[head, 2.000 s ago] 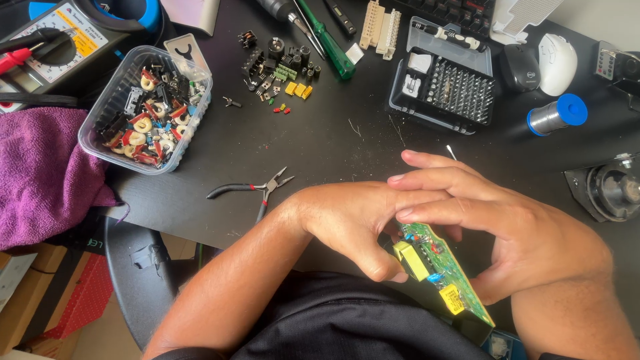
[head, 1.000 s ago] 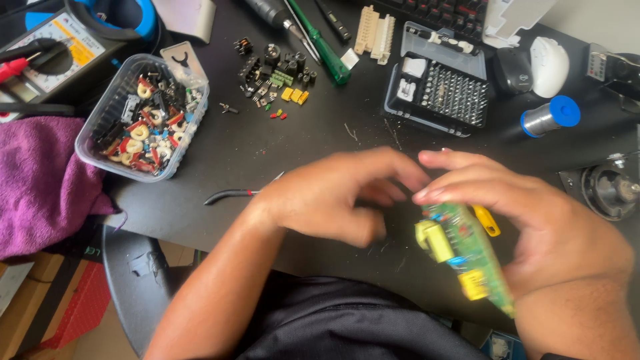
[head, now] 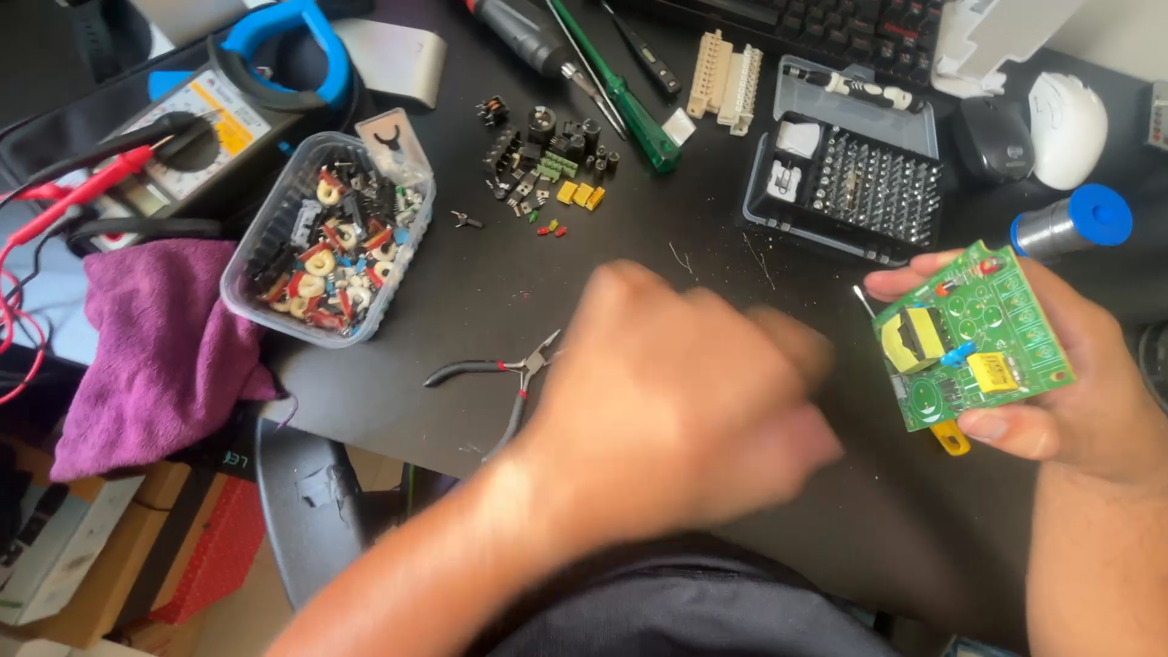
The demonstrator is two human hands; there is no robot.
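My right hand [head: 1086,365] holds a green printed circuit board [head: 995,319] by its edges, component side up, with a yellow transformer, a yellow capacitor and blue parts on it. Below the board, the yellow end [head: 951,438] of some tool sticks out; a thin metal tip shows at the board's upper left. My left hand [head: 675,401] is blurred over the middle of the desk, apart from the board, its fingers curled and partly hidden; whether anything is in it cannot be told. Pliers [head: 525,370] with black and red handles lie just left of it.
A plastic tub [head: 239,274] of electronic parts stands at left, beside a purple cloth [head: 155,347] and a clamp meter [head: 201,137]. Loose components [head: 547,155], a green screwdriver [head: 639,119], a bit set [head: 849,182], two mice [head: 1068,128] and a solder spool [head: 1068,224] lie farther back.
My left hand has come away from the board and moved left. My right hand has turned the board so that its component face shows more fully.
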